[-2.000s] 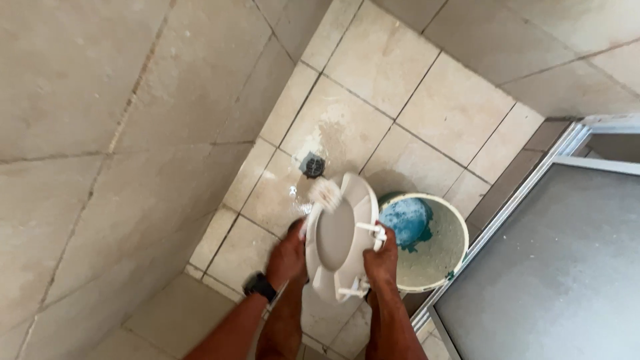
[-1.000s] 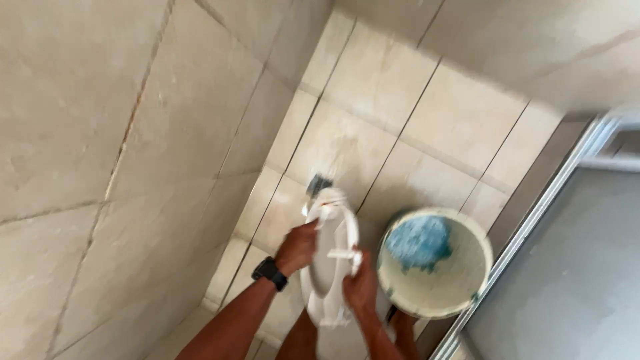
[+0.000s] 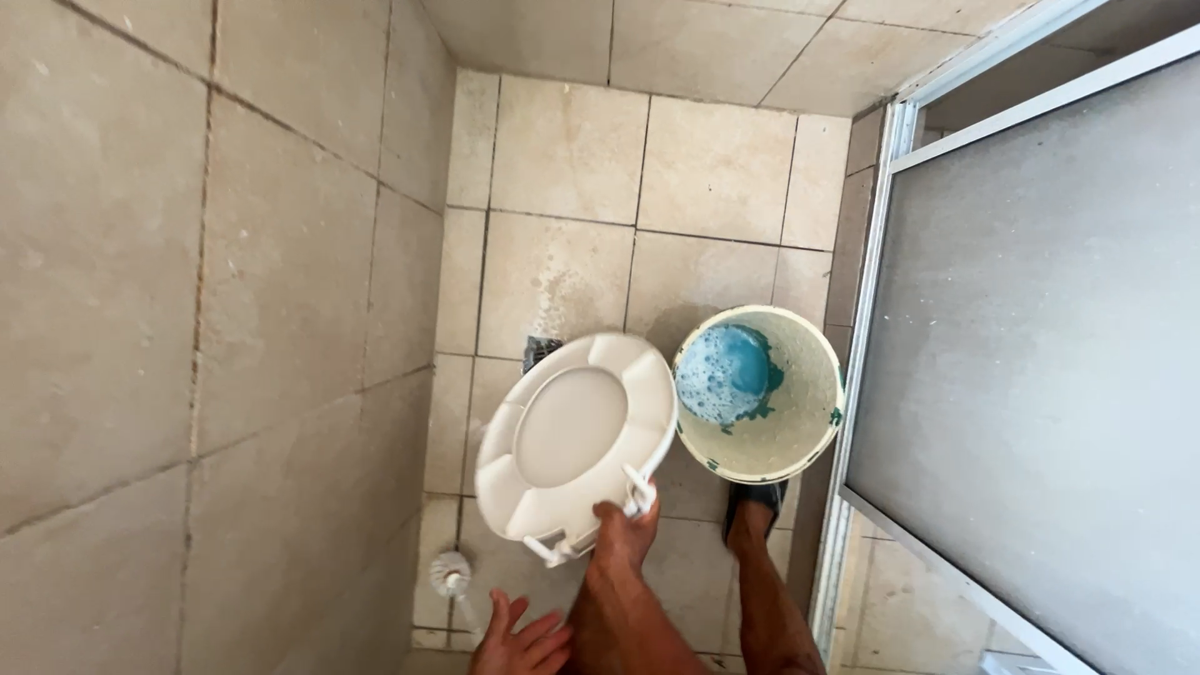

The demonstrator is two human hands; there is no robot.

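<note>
A white plastic toilet seat with its lid (image 3: pixel 572 429) is tilted over the tiled floor, its hinges toward me. My right hand (image 3: pixel 625 537) grips it at the hinge end. Below and to the left, my left hand (image 3: pixel 521 637) is apart from the seat, its fingers spread and holding nothing. Near it a white toilet brush (image 3: pixel 450 574) has its round bristle head over the floor by the left wall; its handle runs down toward my left hand. Right of the seat stands a cream plastic bucket (image 3: pixel 797 412) with foamy blue liquid inside.
A floor drain (image 3: pixel 541 352) shows partly behind the seat. Tiled walls rise at the left and top. A framed frosted shower door (image 3: pixel 1031 356) and its metal track stand at the right. My foot in a dark sandal (image 3: pixel 753 506) is just below the bucket.
My left hand has let go of the seat and moved down from it. My right hand keeps hold, and the lid's broad face has turned toward the camera. The view has rotated.
</note>
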